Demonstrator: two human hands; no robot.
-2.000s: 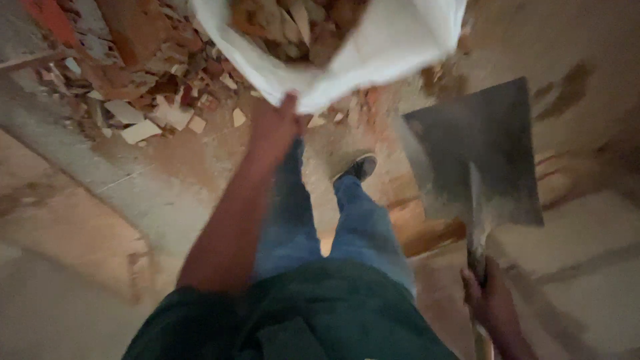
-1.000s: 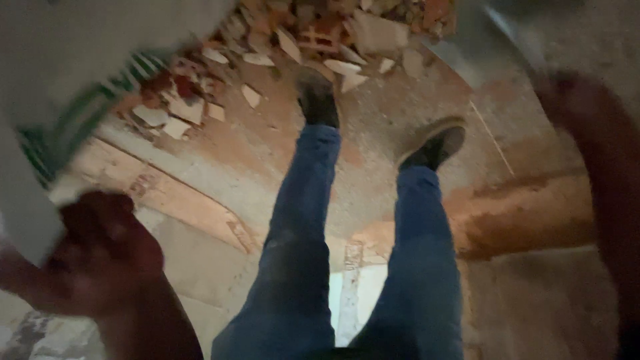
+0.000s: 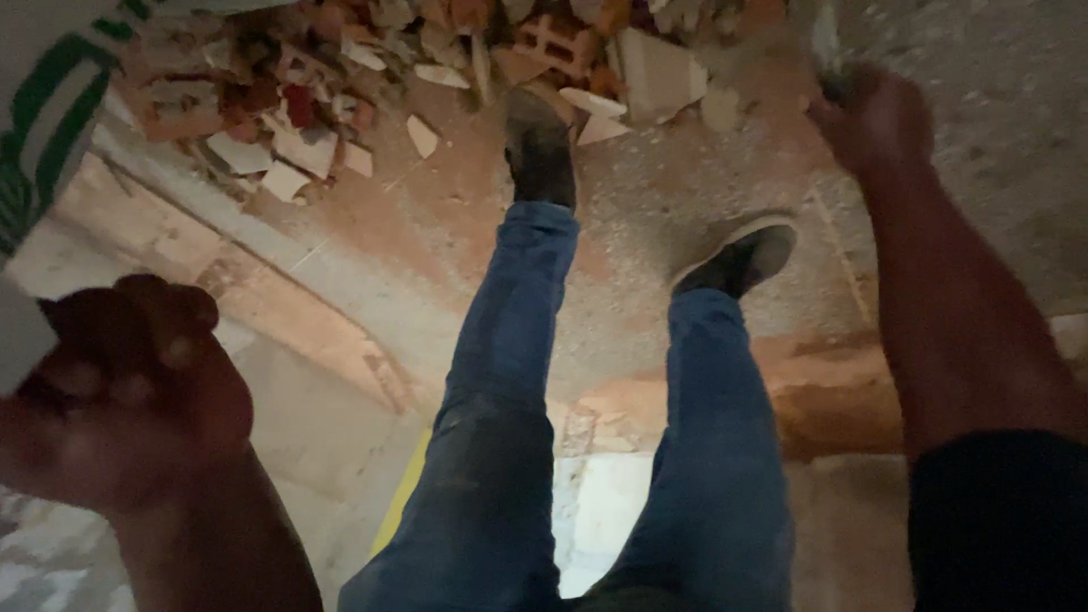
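My left hand (image 3: 144,399) is closed around the edge of a white woven sack (image 3: 25,331) with green print, at the left of the view. Only part of the sack shows, and its mouth is out of sight. At the upper right my right hand (image 3: 884,119) grips the shovel's shaft (image 3: 826,38), which is blurred and mostly cut off by the top edge; the blade cannot be made out. Between the hands, along the top, lies a heap of broken hollow brick (image 3: 552,47) and pale tile shards (image 3: 659,76).
My shod feet stand on the dusty concrete floor (image 3: 629,187), the left shoe (image 3: 540,149) touching the heap's edge and the right shoe (image 3: 739,255) behind it. A low reddish masonry edge (image 3: 280,297) runs along the left, another (image 3: 841,399) behind my right leg.
The sack has gone from top centre to the left edge with my left hand. My right hand has moved from the lower right up towards the rubble with the shovel. The view has shifted.
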